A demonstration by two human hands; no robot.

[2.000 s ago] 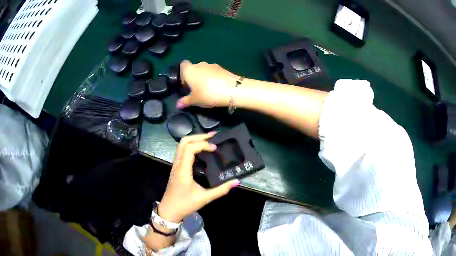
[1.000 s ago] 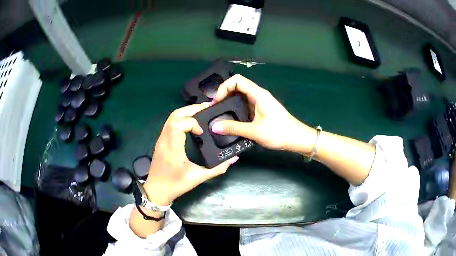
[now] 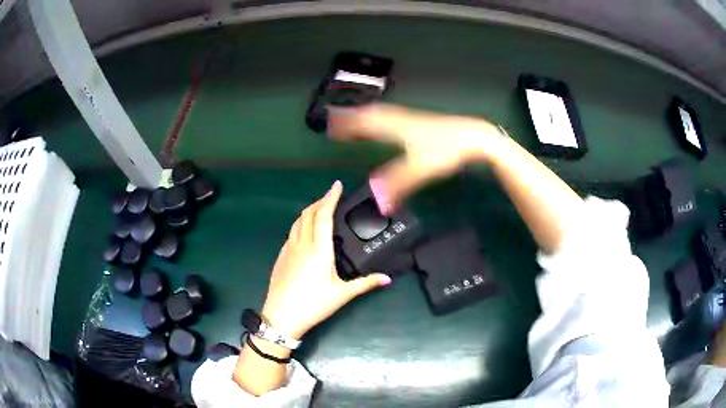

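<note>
A black insert with a smooth black device (image 3: 368,220) in its recess lies in front of me, icons along its lower right edge. My left hand (image 3: 310,267) is around its left side, fingertips at the upper left corner and thumb at the lower edge. My right hand (image 3: 426,151) is blurred, reaching across above the insert. Its thumb overlaps the insert's top edge, and its fingers are at a dark object (image 3: 318,110) beside a black box with a white strip (image 3: 362,78). I cannot tell if they grip it. Another black insert (image 3: 455,272) lies to the right.
Loose black devices (image 3: 143,229) cluster at left beside a grey post (image 3: 103,123). White perforated trays (image 3: 36,247) stand far left. Open black boxes with white inside (image 3: 551,118) are at back right. More black inserts (image 3: 673,199) and a person's sleeve are at far right.
The device sits in the recess, and my right hand has moved off it, up and away toward the boxes. The view has shifted, and an insert now shows right of the filled one.
</note>
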